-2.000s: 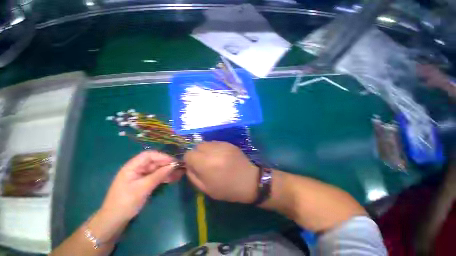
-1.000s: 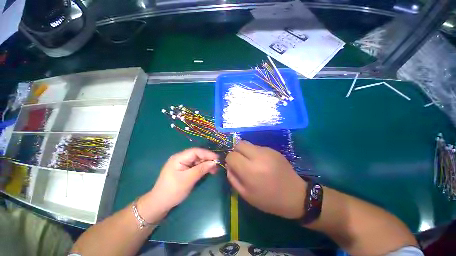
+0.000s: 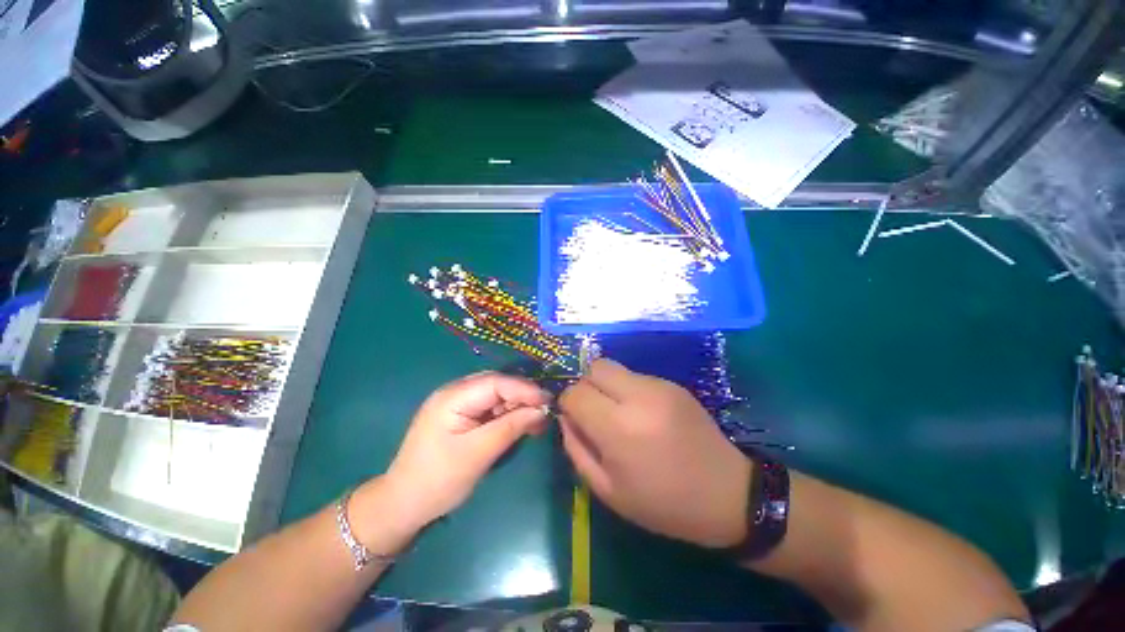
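Note:
My left hand point(image 3: 465, 442) pinches a tiny white connector housing point(image 3: 544, 409) between thumb and forefinger. My right hand point(image 3: 644, 447) is closed at the fingertips right beside it, on a thin wire largely hidden by the fingers. A heap of part-assembled wire harnesses point(image 3: 487, 310), yellow, red and dark with white ends, lies just above my hands. The blue tray point(image 3: 755, 266) holds many short white pieces point(image 3: 623, 274) and a small bunch of brown-yellow leads point(image 3: 679, 210). Loose dark blue wires point(image 3: 672, 356) lie just below the tray, partly behind my right hand.
An off-white compartment box point(image 3: 323, 294) with sorted wires stands at left. Printed sheets point(image 3: 728, 114) and a metal rail point(image 3: 457, 198) lie behind the tray. White sticks point(image 3: 944, 226), a clear plastic bag point(image 3: 1071, 167) and a harness bunch point(image 3: 1096, 426) are at right. A dark device point(image 3: 160, 62) stands back left.
The camera view has swung left and steadied, so the bench appears shifted right and the compartment box shows fully. Both hands stay together at the connector, with only small finger movement.

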